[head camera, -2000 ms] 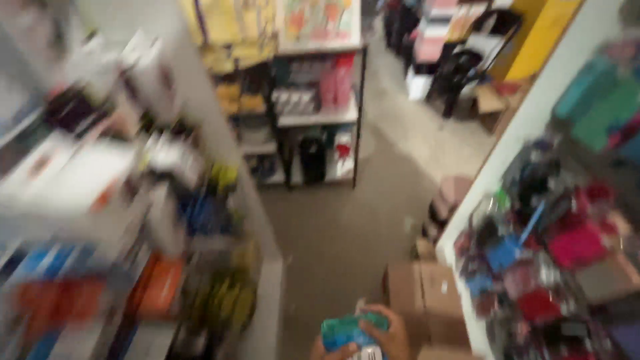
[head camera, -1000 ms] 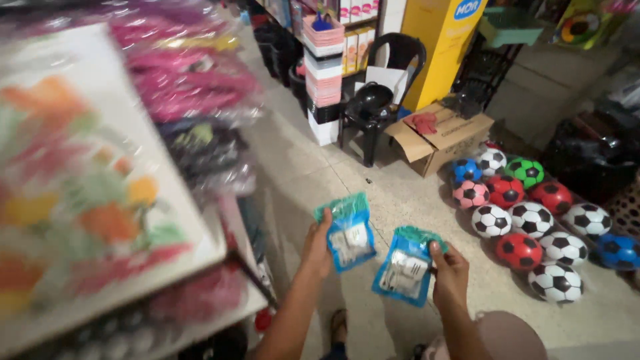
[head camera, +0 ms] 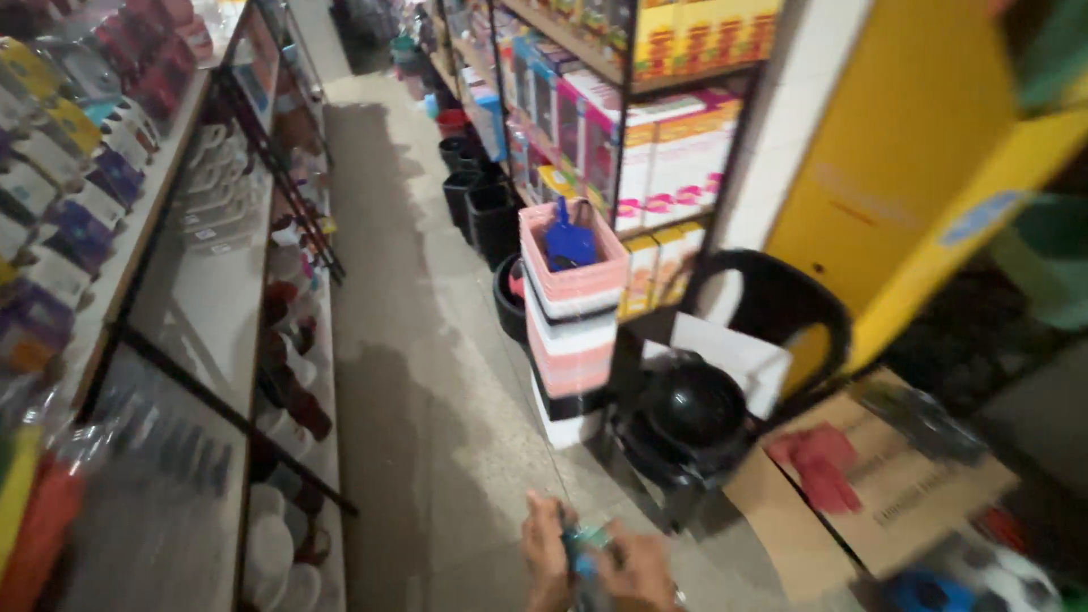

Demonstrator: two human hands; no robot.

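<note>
Low in the view, my left hand (head camera: 546, 548) and my right hand (head camera: 637, 565) are close together around the blue and green packets (head camera: 585, 544), which are blurred and mostly covered by the fingers. Both hands grip them; whether the two packets lie stacked cannot be told. Beyond the hands stands a tall stack of pink, white and black plastic bins (head camera: 571, 340), with a blue dustpan (head camera: 569, 242) in the top one.
Shelves with packaged goods (head camera: 81, 212) line the left. Boxed goods (head camera: 680, 161) fill shelving at the right. A black plastic chair (head camera: 773, 289) holds a black bowl (head camera: 693, 399). Beside it lie a cardboard box (head camera: 918, 484) with a red cloth-like item and several balls (head camera: 935, 586). Floor (head camera: 382, 340) runs between.
The hands, apart with one packet each a second ago, have come together. The view has swung left along the aisle, and the balls now show only at the lower right.
</note>
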